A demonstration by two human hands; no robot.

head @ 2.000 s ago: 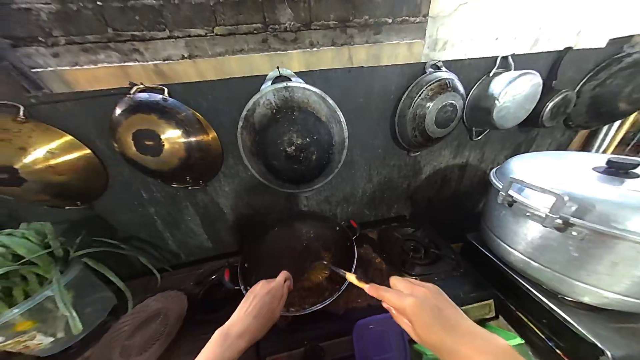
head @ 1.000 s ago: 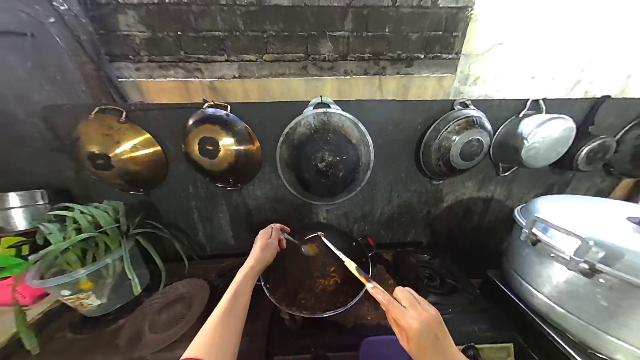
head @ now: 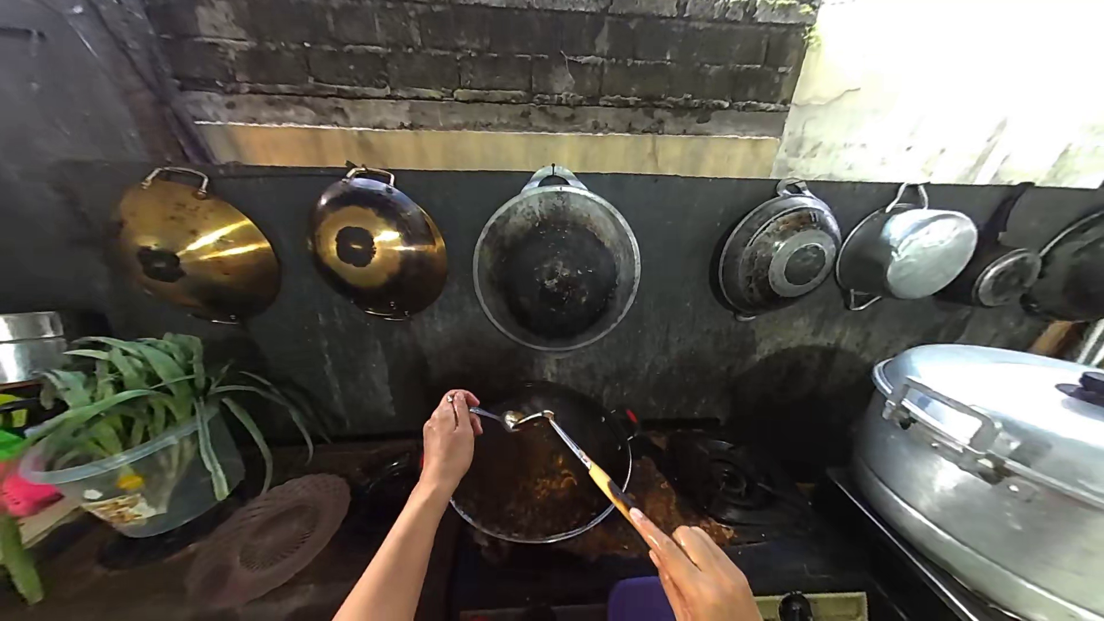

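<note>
A dark wok (head: 552, 526) with brown food (head: 552, 479) in it stands on the stove below the hanging pans. My left hand (head: 451, 435) pinches the handle of a small metal spoon (head: 490, 416) over the wok's upper left part. My right hand (head: 699, 569) grips the wooden handle of a metal-ended utensil (head: 604, 479), which slants up and left over the wok. Its bent metal end meets or nearly meets the spoon's bowl; whether they touch is unclear.
Several woks and pots, one a grey wok (head: 556, 267), hang on the dark wall. A large lidded aluminium pot (head: 975, 483) stands at the right. Left are a plastic tub (head: 172, 483) of long green leaves and a round woven-looking mat (head: 267, 539). A purple object (head: 638, 599) is near my right hand.
The utensil's metal end has come to the spoon's bowl above the wok. My left hand, low over the wok two seconds ago, is now at its upper left. The view has tilted up.
</note>
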